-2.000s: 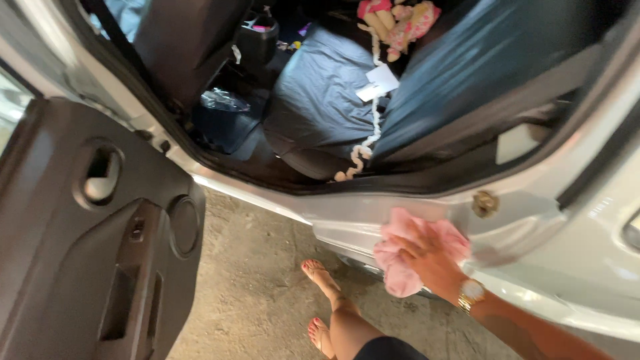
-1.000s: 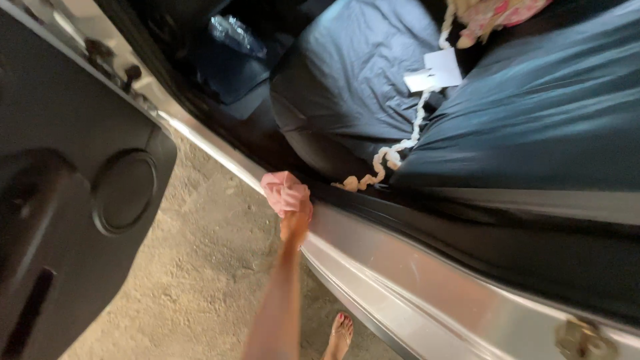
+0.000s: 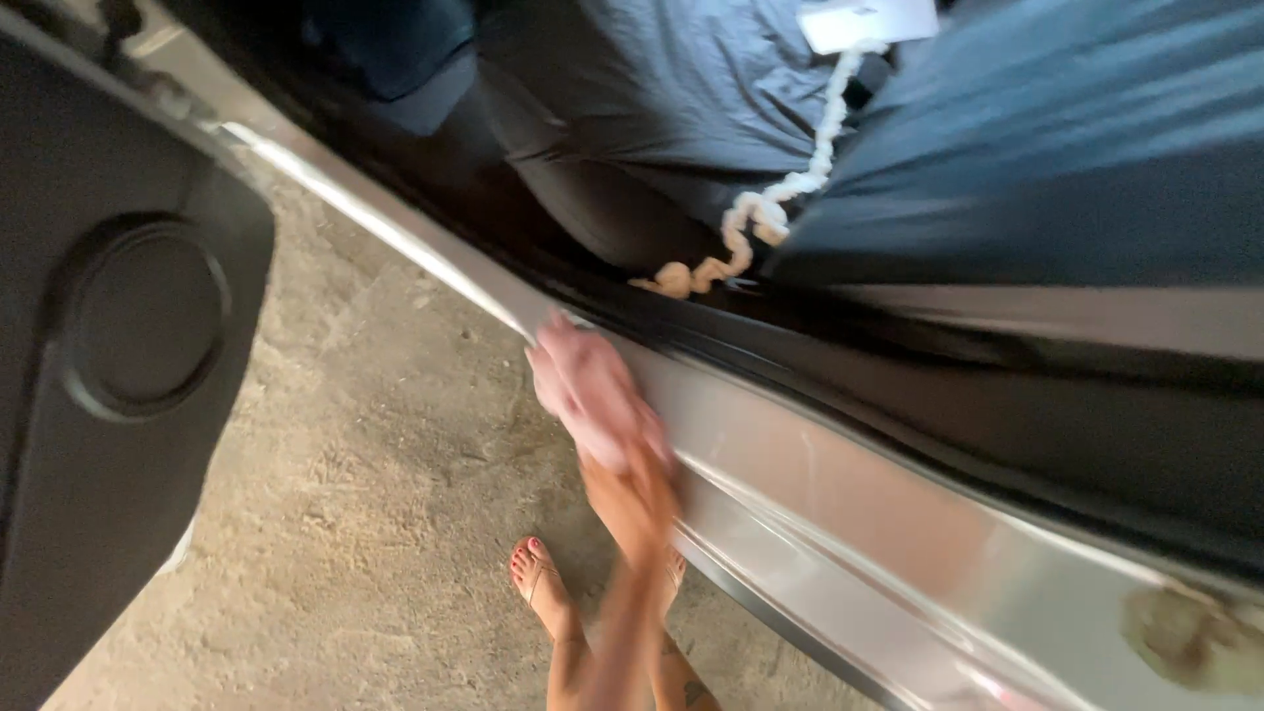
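Note:
My left hand (image 3: 632, 494), blurred by motion, is closed around a bunched pink cloth (image 3: 592, 390). The cloth lies against the outer edge of the silver door sill (image 3: 790, 434) of a car. Part of the fingers is hidden by the cloth. No watch shows on this wrist. My right hand is out of view. Just inside the opening, beyond the cloth, a black rubber door seal (image 3: 711, 360) runs along the sill.
The open car door (image 3: 128, 326) stands at left, over a rough concrete floor (image 3: 395, 474). A covered seat (image 3: 652, 89) bears a crinkled pale cord (image 3: 820, 148) and a white card (image 3: 869, 22). A metal door striker (image 3: 1190, 637) is at lower right.
Two seconds ago a hand with a wristwatch held the pink cloth near the striker; the hand on it now wears none. The view has moved closer to the sill.

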